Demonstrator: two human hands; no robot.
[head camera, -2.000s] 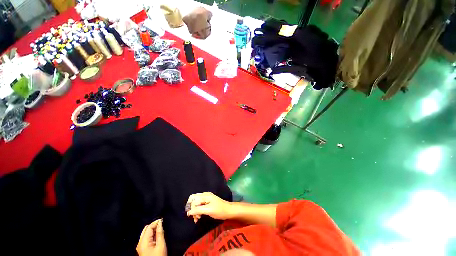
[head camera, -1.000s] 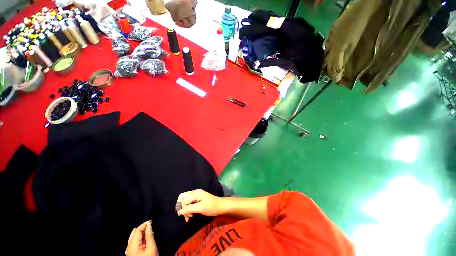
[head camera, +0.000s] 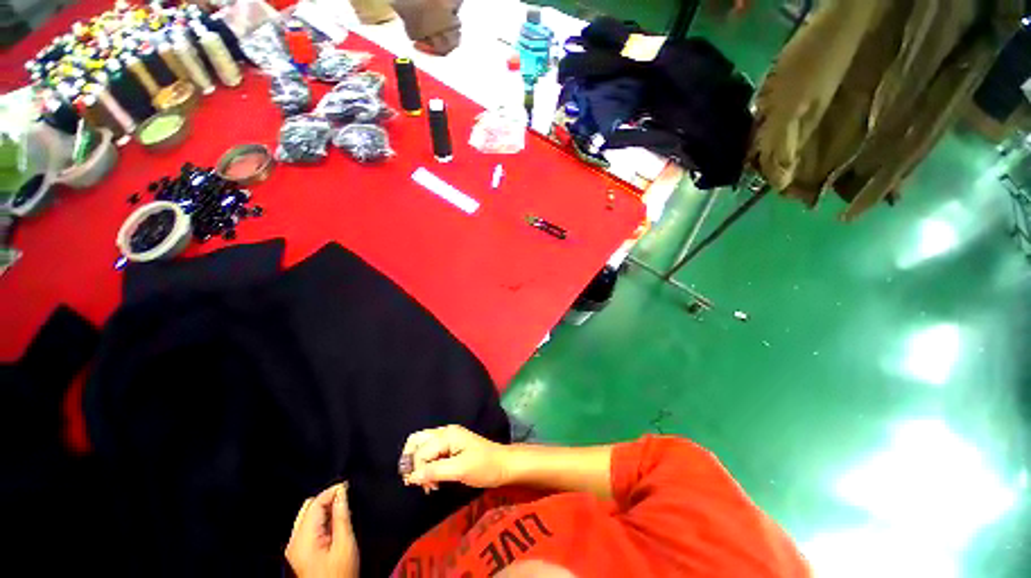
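A black coat (head camera: 373, 327) covers the near side of the table and the wearer's lap. My right hand (head camera: 452, 457) is above the coat with fingers curled, and a small dark piece (head camera: 407, 464) shows at its fingertips, too small to name. My left hand (head camera: 323, 533) is at the bottom edge, lower and to the left, partly cut off, with thumb and finger pinched over the cloth. No needle or thread can be made out between the hands.
On the red table (head camera: 497, 271) are a bowl of black pieces (head camera: 155, 231), loose buttons (head camera: 209, 201), bagged pieces (head camera: 353, 99), black thread cones (head camera: 439, 130), many spools (head camera: 136, 68), a white strip (head camera: 445, 190) and a small dark tool (head camera: 547, 227). Brown garments (head camera: 842, 102) hang at right.
The camera view has shifted slightly. Both hands have stayed close to the same place over the coat, and the left fingertips have drawn closer together.
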